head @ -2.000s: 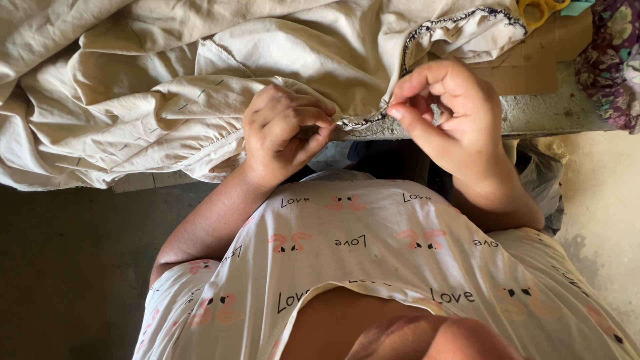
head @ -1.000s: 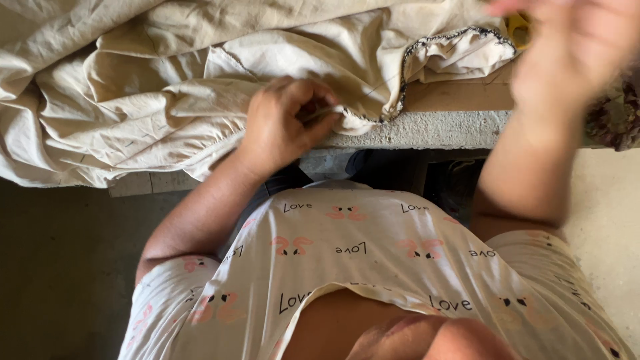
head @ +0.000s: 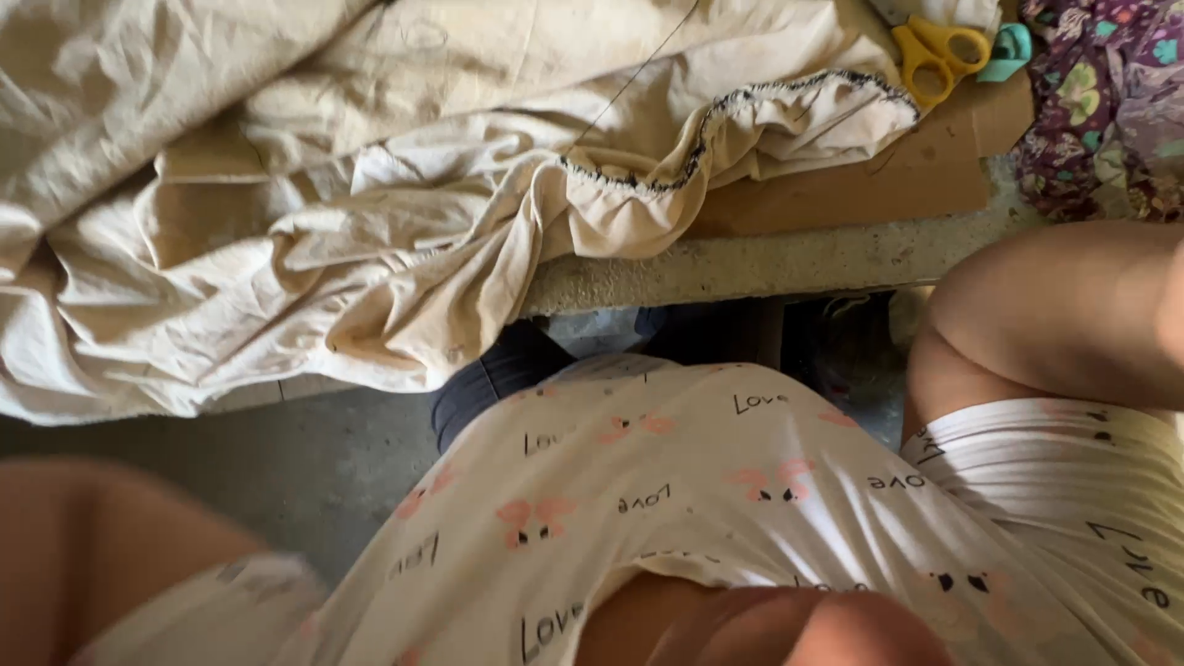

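A large cream cloth (head: 444, 213) lies rumpled over the ledge in front of me. Along its gathered edge runs a line of dark stitching (head: 684, 176), and a loose dark thread (head: 629, 85) stretches up from that edge to the top of the view. Both of my hands are outside the frame. At the lower left only my left arm shows, blurred; my right arm is bent at the right edge, and its hand cannot be made out. What either hand holds is hidden.
Yellow-handled scissors (head: 934, 55) lie at the upper right beside a small teal object (head: 1006, 54). A brown cardboard piece (head: 851, 194) rests on the rough concrete ledge (head: 740, 268). Purple flowered fabric (head: 1091, 102) is at the right edge. A concrete floor shows below.
My left hand has let go of the cloth's stitched edge and left the view. My right hand, earlier at that edge and then raised to the right, is also out of sight.
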